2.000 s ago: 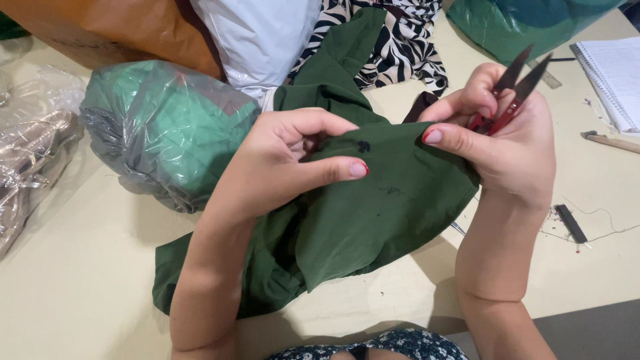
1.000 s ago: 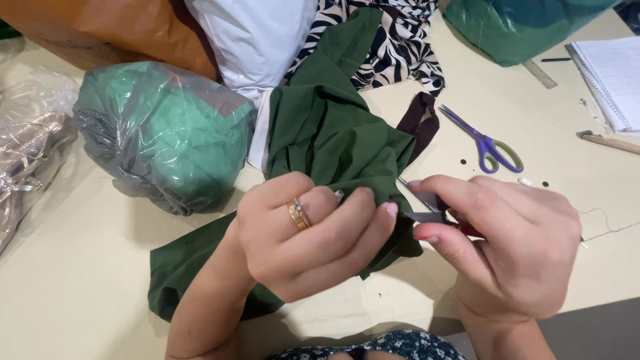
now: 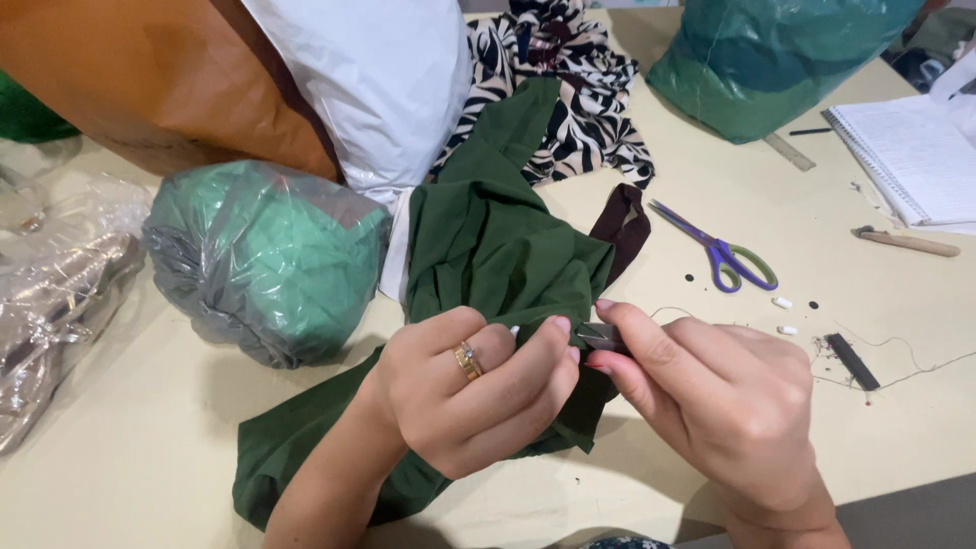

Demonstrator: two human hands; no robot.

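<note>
A dark green fabric piece (image 3: 499, 252) lies bunched on the table, partly raised between my hands. My left hand (image 3: 480, 389), with gold rings on one finger, pinches a fold of it. My right hand (image 3: 701, 389) is closed around small thread snips (image 3: 605, 338), whose blade tips are at the cloth beside my left fingertips. The snips' handles are hidden in my palm. A dark maroon fabric strip (image 3: 627, 229) sticks out behind the green cloth.
Purple and green scissors (image 3: 717, 248) lie at right, near a spiral notebook (image 3: 915, 160), a wooden-handled tool (image 3: 907, 242) and a black bar (image 3: 852, 361) with threads. Behind are patterned fabric (image 3: 587, 122), a white bag (image 3: 381, 84) and an orange bag (image 3: 168, 84); a clear bag of green cloth (image 3: 267, 259) sits left.
Two seconds ago the cloth was spread between my hands and the snips pointed up in my right hand. Now the cloth is gathered in my left fingers and the snips point at it.
</note>
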